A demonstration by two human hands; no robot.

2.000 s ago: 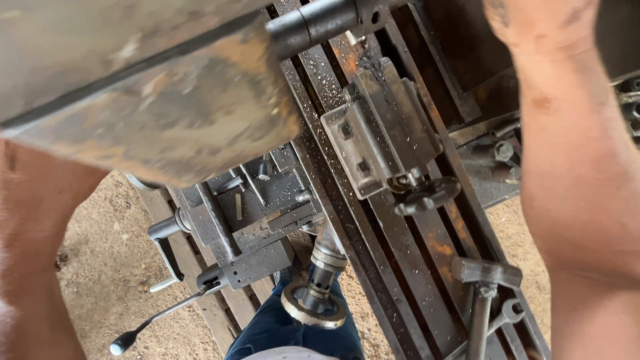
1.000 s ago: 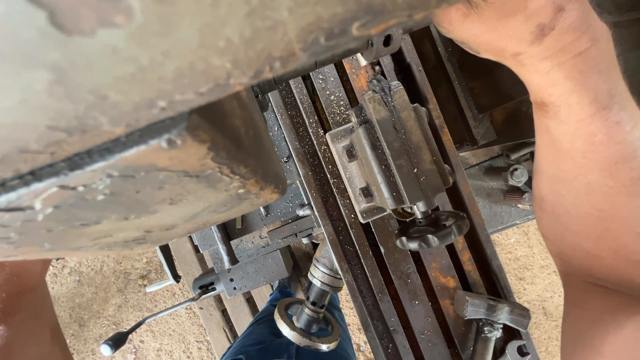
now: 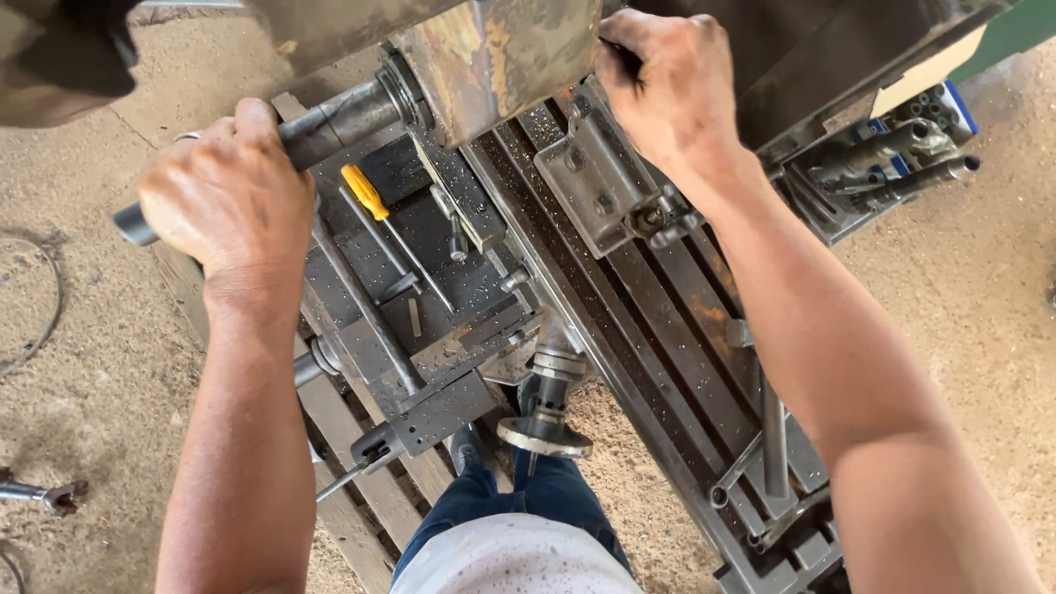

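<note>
My left hand (image 3: 227, 186) is closed around a thick metal bar (image 3: 342, 124) that runs out of a collar on the side of a worn, painted machine housing (image 3: 511, 62). At the right of that housing my right hand (image 3: 672, 87) has its fingers curled against the dark edge; what its fingertips touch is hidden. Just below the right hand, a metal clamp block (image 3: 590, 190) with bolts sits on the slotted machine table (image 3: 652, 330), which is strewn with chips. Under the bar, a yellow-handled screwdriver (image 3: 365, 191) lies on the machine's dark top beside a T-shaped tool (image 3: 379, 239).
A handwheel (image 3: 544, 436) juts out near my legs. Wrenches (image 3: 738, 470) and a hammer-like tool (image 3: 773, 437) lie on the lower table. At right stands a tray of metal tools and sockets (image 3: 899, 165). Wooden slats (image 3: 355, 462) lie below left; a cable (image 3: 54, 305) is on the floor.
The view has shifted widely, and the housing covers less of it. My left hand, hidden before, now shows on the bar. The yellow screwdriver has come into sight.
</note>
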